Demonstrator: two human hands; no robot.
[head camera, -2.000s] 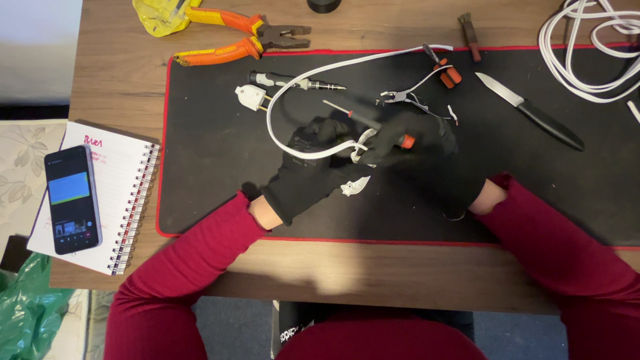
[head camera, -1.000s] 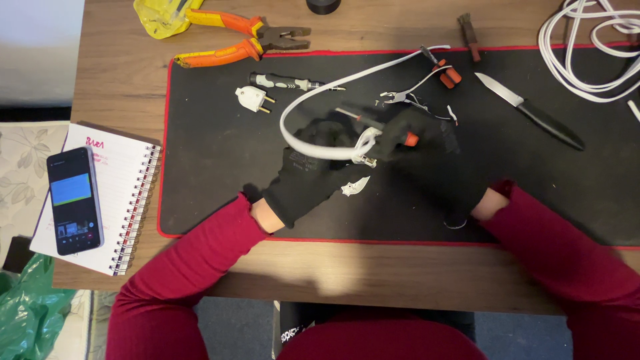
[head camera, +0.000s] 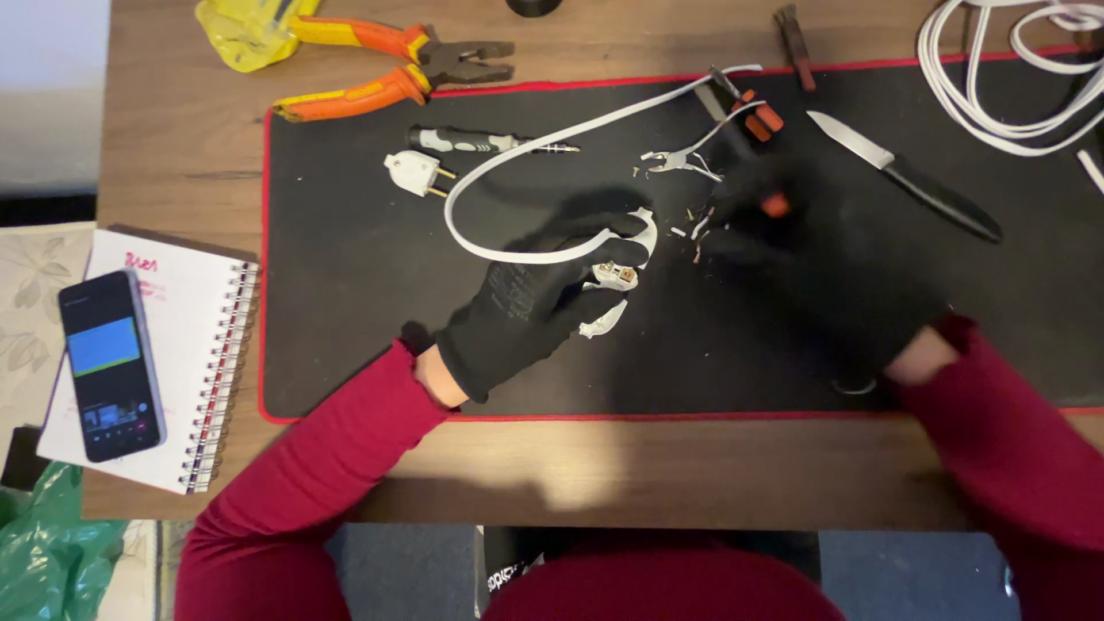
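Note:
My left hand (head camera: 552, 285), in a black glove, holds a white electrical connector body (head camera: 615, 275) with metal terminals, and the white cable (head camera: 526, 257) at its end. A white plastic cover piece (head camera: 605, 319) lies just below the fingers. Blurred by motion, my right hand (head camera: 819, 250) has a red-handled screwdriver (head camera: 775, 204) in it. The cable loops up to the top of the mat, near other red-handled tools (head camera: 761, 119). Small wire cutters (head camera: 679, 160) and wire scraps (head camera: 702, 226) are between and above the hands. A white two-pin plug (head camera: 417, 172) lies at left.
Orange-yellow combination pliers (head camera: 397, 69) lie at upper left, over the mat's edge. Behind the looped cable is a precision screwdriver (head camera: 466, 141). A knife (head camera: 914, 181) with its blade exposed and a coiled white cable (head camera: 992, 112) are at right. A phone (head camera: 112, 371) rests on a notebook (head camera: 190, 345).
My right hand has moved right, away from the connector, with the red-handled screwdriver. Terminals and wire scraps that it covered now show. The left hand stays near its place.

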